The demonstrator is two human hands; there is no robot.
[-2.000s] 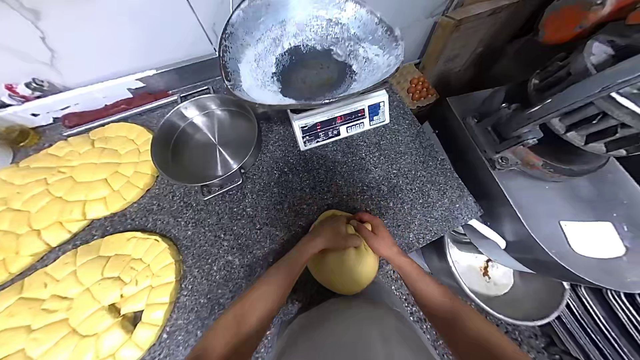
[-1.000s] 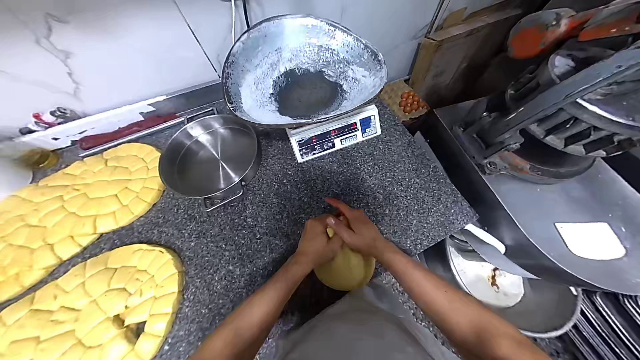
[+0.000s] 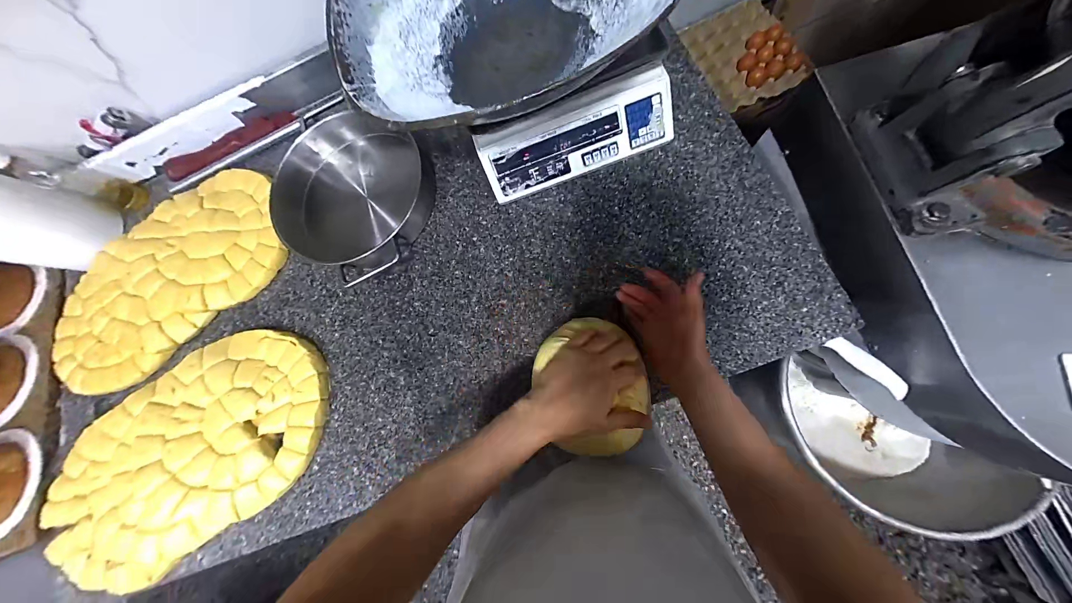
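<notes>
A yellow ball of dough (image 3: 599,440) lies on the speckled stone counter (image 3: 494,276) at its near edge, in front of the apron. My left hand (image 3: 590,381) rests on top of the dough, fingers curled over it. Just right of the dough is my right hand (image 3: 666,322), its fingers spread and thumb raised, holding nothing. Two large flat rounds of yellow dough, cut into many pieces, lie on the left: one farther back (image 3: 180,268), one nearer (image 3: 201,444).
Behind stand an empty steel pot (image 3: 347,188) and a digital scale (image 3: 582,138) with a floury metal pan (image 3: 519,54). Eggs (image 3: 766,54) sit in a carton at the back right. A steel bowl (image 3: 988,494) and machinery (image 3: 946,201) are at the right; baked goods (image 3: 12,377) at the far left.
Both hands were together on the dough. My right hand has come off it to the right and opened, while my left hand now lies across its top. The view has shifted.
</notes>
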